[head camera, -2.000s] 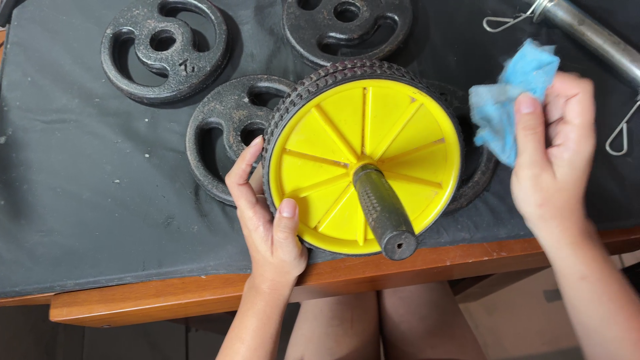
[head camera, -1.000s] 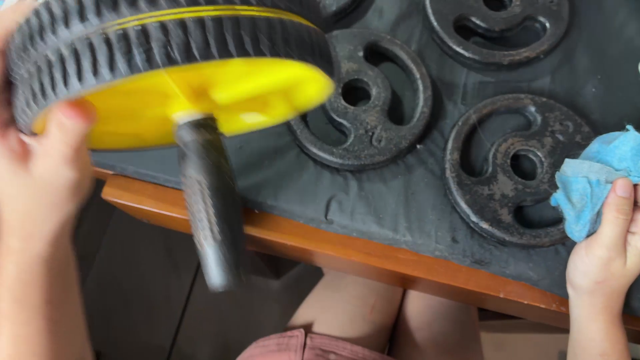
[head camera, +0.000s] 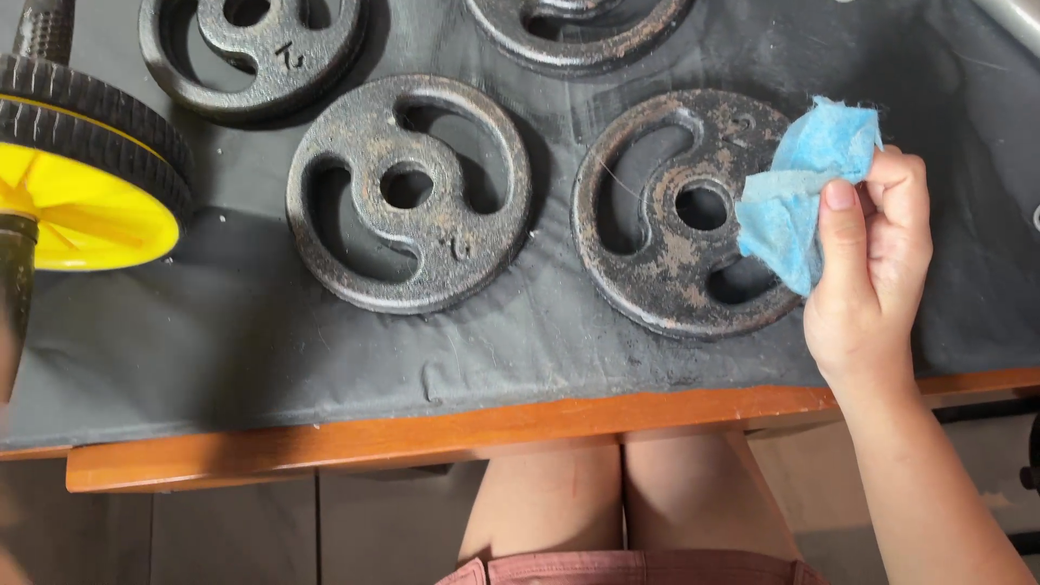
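A crumpled light-blue cloth (head camera: 812, 183) is pinched between the thumb and fingers of my right hand (head camera: 873, 236), over the right side of a worn cast-iron weight plate (head camera: 674, 260). At the left edge is the yellow and black ab wheel (head camera: 106, 219), its ribbed tire tilted up and one black handle (head camera: 18, 284) pointing down. Only a blurred sliver of my left hand (head camera: 3, 414) shows beside that handle's lower end; its fingers and grip are hidden beyond the frame. A second weight plate (head camera: 479, 244) lies flat between the wheel and the worn plate.
Two more weight plates lie farther back, one at the upper left (head camera: 296, 89) and one at top centre (head camera: 577, 55), both cut off by the frame. A metal bar (head camera: 1016, 20) crosses the upper right corner. Black sheeting (head camera: 341, 366) covers the table, whose wooden edge (head camera: 406, 435) runs above my legs.
The ab wheel has moved left off the plates, where it stood two seconds ago, uncovering them. My left hand has gone mostly out of view. My right hand still holds the cloth, now over the worn plate.
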